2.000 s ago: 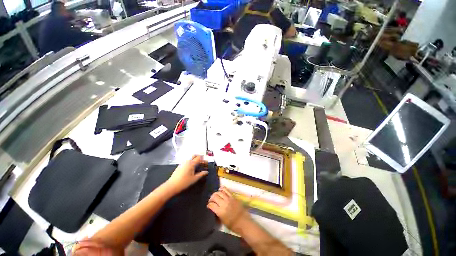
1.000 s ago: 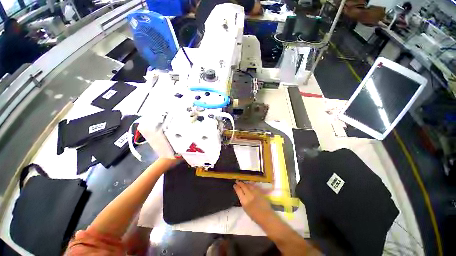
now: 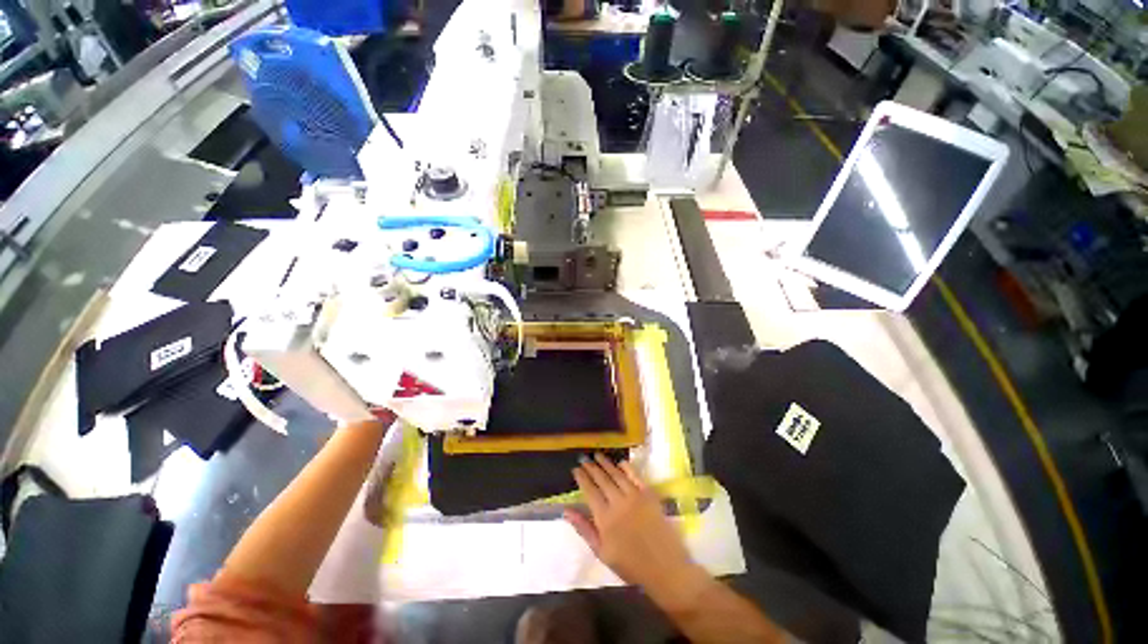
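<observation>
A black fabric panel [image 3: 516, 478] lies under the amber clamp frame [image 3: 541, 442] and fills most of its opening, with its front part showing on the white base sheet [image 3: 529, 554]. My right hand [image 3: 623, 516] rests flat with fingers spread, fingertips on the panel's front right edge beside the frame. My left forearm reaches behind the white sewing machine head [image 3: 409, 346]; my left hand is hidden there, with only a bit of the wrist [image 3: 373, 418] showing.
A black stack of labelled panels [image 3: 844, 484] lies at the right. Small labelled black pieces [image 3: 164, 359] lie at the left, and black bag pieces [image 3: 76, 566] at the lower left. A tablet-like screen [image 3: 901, 208] stands at the right, and a blue fan [image 3: 306, 101] behind the machine.
The black panel has moved from left of the frame to under it. My right hand has moved along to the panel's front right edge. My left hand has gone behind the machine head. The view has shifted.
</observation>
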